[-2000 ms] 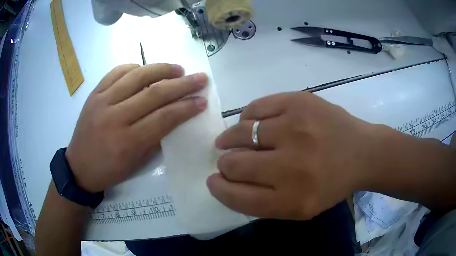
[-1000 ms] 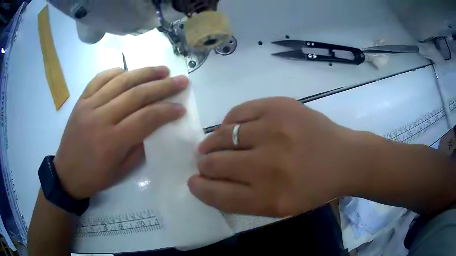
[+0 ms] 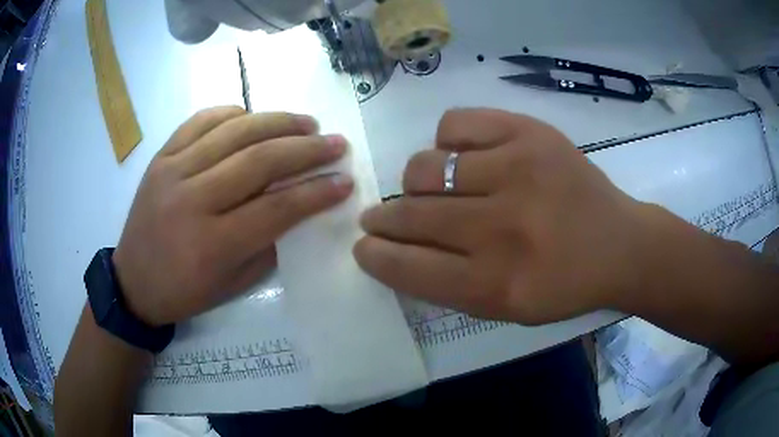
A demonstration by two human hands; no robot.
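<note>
A long white fabric strip [image 3: 346,299] runs from under the sewing machine's presser foot [image 3: 335,55] down over the table's front edge. My left hand [image 3: 231,201] lies flat on the strip's left side, fingertips pressing it down below the foot. My right hand [image 3: 504,213] is curled at the strip's right edge, its lower fingertips on that edge; its thumb is hidden. The needle tip cannot be made out.
The white machine head [image 3: 248,13] and a tan roller [image 3: 412,27] are at the top. Black thread snips [image 3: 589,78] and a thin metal tool [image 3: 696,80] lie upper right. A yellow strip [image 3: 114,90] lies left. White fabric pieces [image 3: 653,367] are below the table edge.
My right hand has moved up along the strip and its fingers are more curled. My left hand stays on the strip. The camera view has shifted slightly.
</note>
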